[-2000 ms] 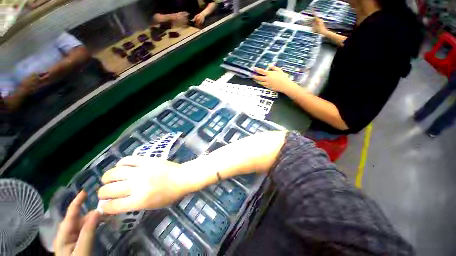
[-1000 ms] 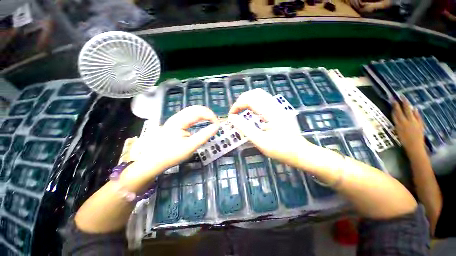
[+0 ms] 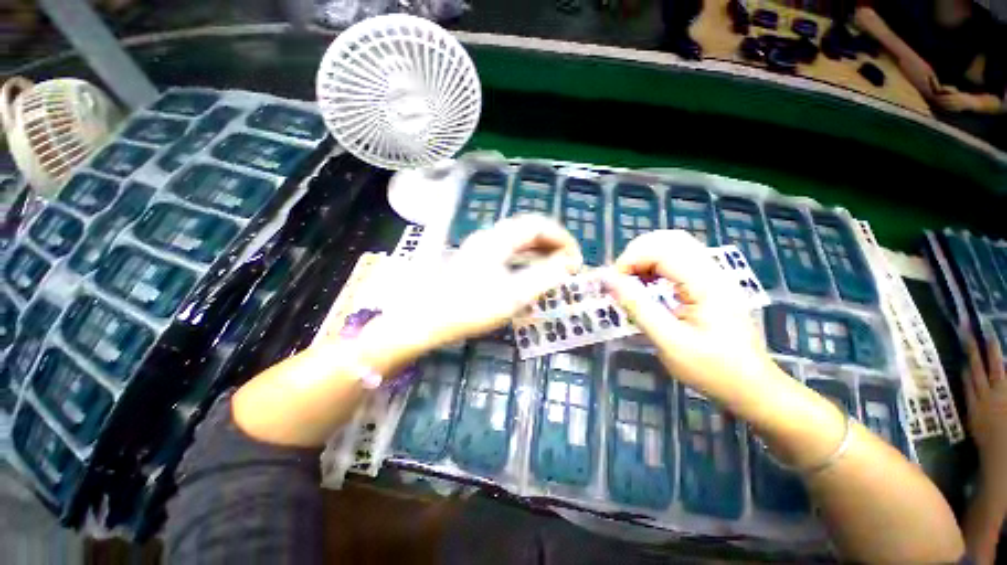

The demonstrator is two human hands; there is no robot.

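A white die-cut adhesive sheet (image 3: 580, 320) with rows of dark loop-shaped marks lies across the blister tray (image 3: 519, 482). The tray holds teal phone housings (image 3: 565, 414) in upright rows with sideways ones between. My left hand (image 3: 497, 276) and my right hand (image 3: 701, 320) are above the sheet, fingertips bent inward and nearly meeting over its upper edge. The fingertips are overexposed and blurred, so I cannot tell whether a tiny piece is between them. My hands hide part of the sheet and the housings under it.
A white desk fan (image 3: 400, 94) stands behind the tray's left corner, another fan (image 3: 61, 130) further left. Stacked filled trays (image 3: 210, 193) with black shiny edges are at left. Perforated strips (image 3: 922, 375) lie at the tray's right edge. Another person's hand (image 3: 983, 381) is at far right.
Two seconds ago my right hand reached across the tray to its left end, near my left hand. Both hands then came together over the sheet and remain there. The view has turned left.
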